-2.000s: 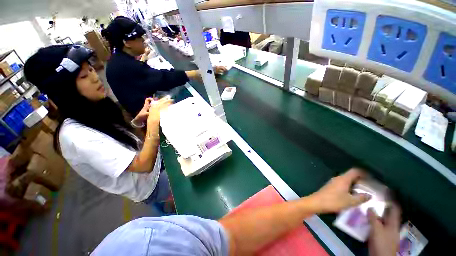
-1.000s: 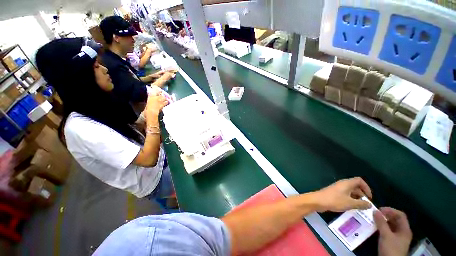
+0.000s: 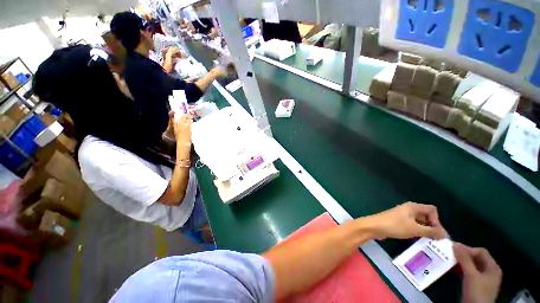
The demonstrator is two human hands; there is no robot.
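A small white retail box [image 3: 424, 262] with a purple rectangle and dark print lies tilted at the lower right, over the green belt and its pale edge strip. My left hand [image 3: 414, 222] pinches the box's upper end with thumb and fingertips. My right hand [image 3: 478, 271] grips the box's right corner; its lower part is cut off by the frame edge. The fingertips of both hands are close together at the upper right end of the box. The underside of the box is hidden.
A pink-red foam mat [image 3: 349, 278] lies under my left forearm. A stack of flat carton blanks [image 3: 234, 148] is at centre left. One box [image 3: 285, 108] lies on the belt [image 3: 349, 154]. A metal post [image 3: 241, 65] rises beyond. Two coworkers stand at left.
The box has turned from blurred motion to lying steady, held at its upper end; my hands have come closer together there. The nearer coworker now holds up a white box.
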